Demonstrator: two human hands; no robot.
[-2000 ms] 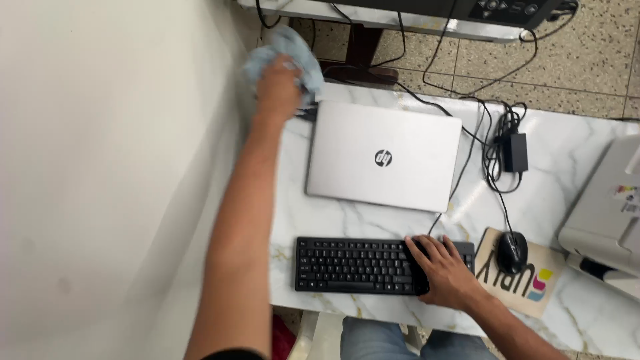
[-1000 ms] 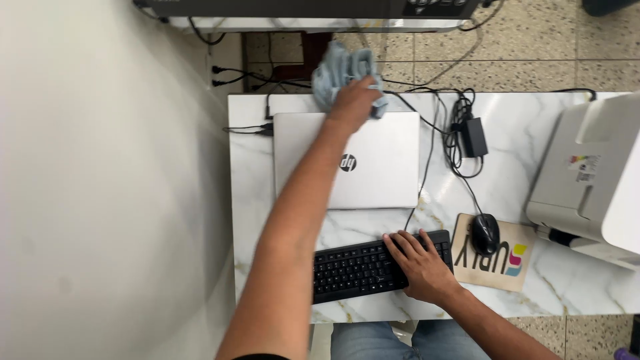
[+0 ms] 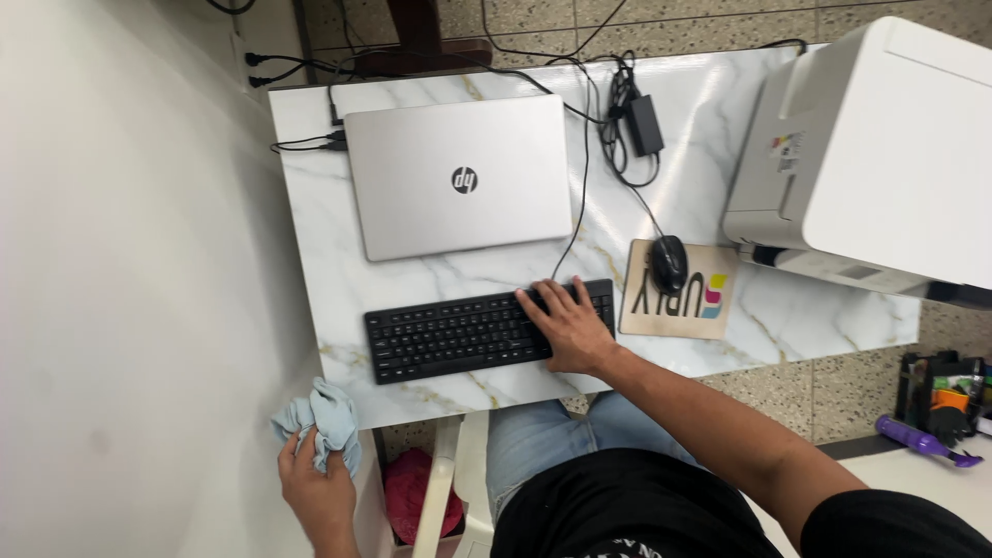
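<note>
My left hand [image 3: 319, 484] grips a crumpled light-blue cloth [image 3: 329, 415] at the near left corner of the marble-patterned desk [image 3: 465, 267]. My right hand [image 3: 570, 325] lies spread over the right part of a black keyboard [image 3: 457, 333], fingertips near its far edge. Whether the fingers grip the keyboard I cannot tell. Beyond the keyboard is a closed silver HP laptop [image 3: 465, 201] with cables plugged in at its left side. A black mouse [image 3: 668, 265] sits on a beige mouse pad [image 3: 682, 318] to the right of the keyboard.
A white printer [image 3: 891, 163] covers the desk's right end. Behind the laptop's right side lie a black power adapter [image 3: 645, 125] and coiled cables. A white wall [image 3: 139, 271] borders the left. A white plastic chair [image 3: 473, 465] and a red bag [image 3: 411, 496] are below the near edge.
My left hand has moved with the cloth from the desk's far edge behind the laptop to the near left corner. My right hand stays on the keyboard. The view has shifted.
</note>
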